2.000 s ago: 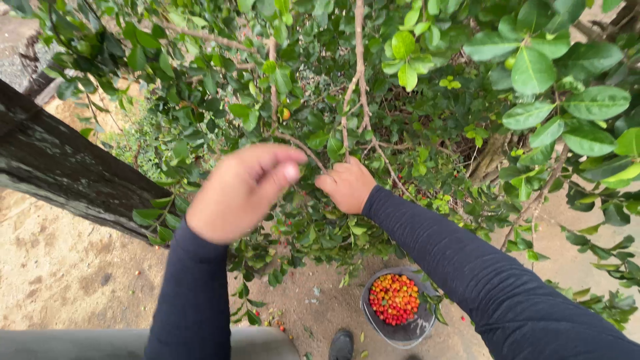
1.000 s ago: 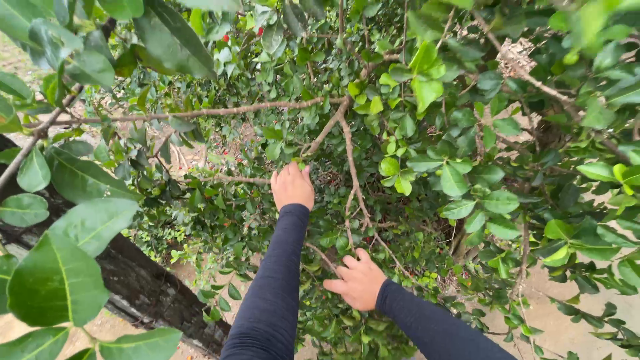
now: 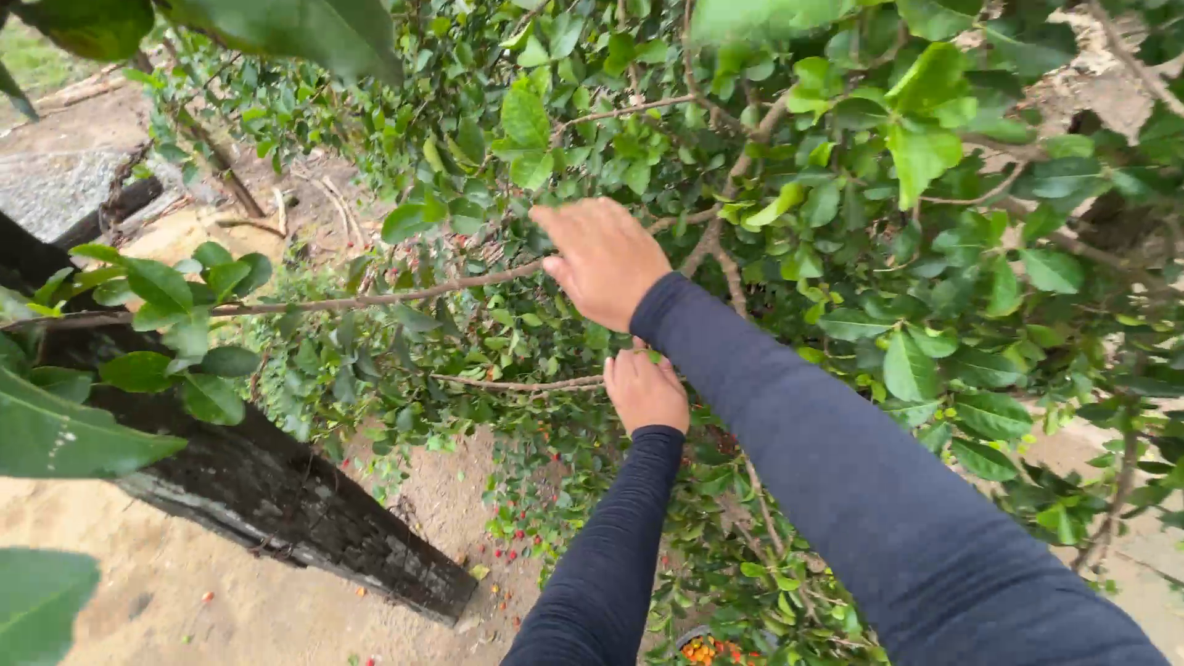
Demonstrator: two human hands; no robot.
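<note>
Among the leaves of a fruiting shrub (image 3: pixel 980 370), my left hand (image 3: pixel 646 388) is at a thin lower branch (image 3: pixel 527 384), its fingers partly hidden. Above it, my right hand (image 3: pixel 601 264) is at a longer branch (image 3: pixel 398 296) that runs out to the left; its thumb and fingers are bent over or beside the bark, and the grip cannot be made out. Both arms wear dark long sleeves. At the bottom edge, partly behind leaves, a bucket holds red and orange fruits (image 3: pixel 705 649).
A dark weathered wooden post (image 3: pixel 314 499) slants across the lower left. Small red fruits lie on the sandy ground (image 3: pixel 185 583) by its foot. Large leaves hang close to the camera at the left and top. Cut branches lie at the upper left.
My right hand has moved up from beside the lower twigs to the long branch, above my left hand. The bucket, fully seen two seconds ago, is now mostly hidden; the view has shifted.
</note>
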